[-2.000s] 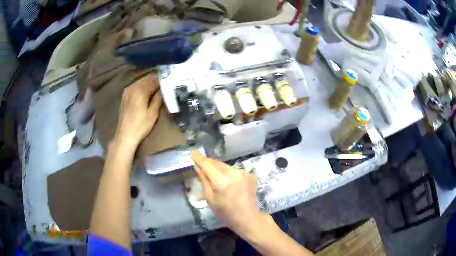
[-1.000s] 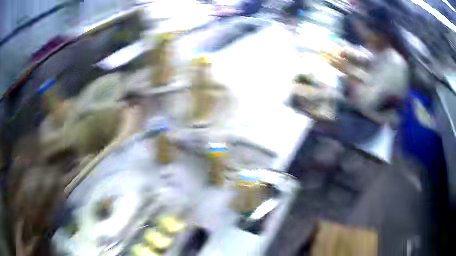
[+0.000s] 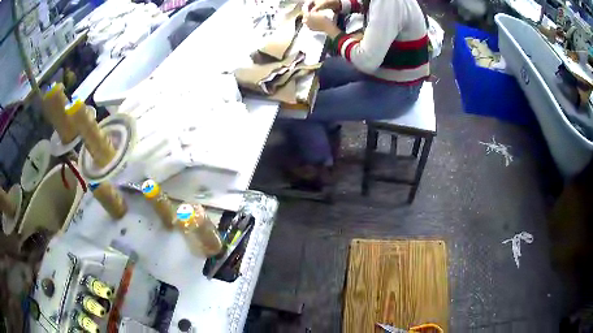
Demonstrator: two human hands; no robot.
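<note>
Neither of my hands is in the picture. The overlock machine (image 3: 104,279) shows at the lower left, cut off by the edge, with yellow tension dials (image 3: 93,304) in a row. Tan thread cones (image 3: 198,229) with blue and yellow tops stand on the white machine table (image 3: 218,312). Slim tools (image 3: 232,248) lie in the dark recess at the table's edge. The needle area is out of view.
A wooden stool or box (image 3: 396,279) stands at lower centre with orange-handled scissors (image 3: 426,328) on it. A seated person (image 3: 396,39) works at the adjoining table beside brown cloth pieces (image 3: 276,71). A blue bin (image 3: 487,91) and pale tub (image 3: 553,97) stand right.
Two seconds ago both hands were on brown cloth at the machine. The view has swung right, through a blurred frame; the hands and that cloth are out of the picture now.
</note>
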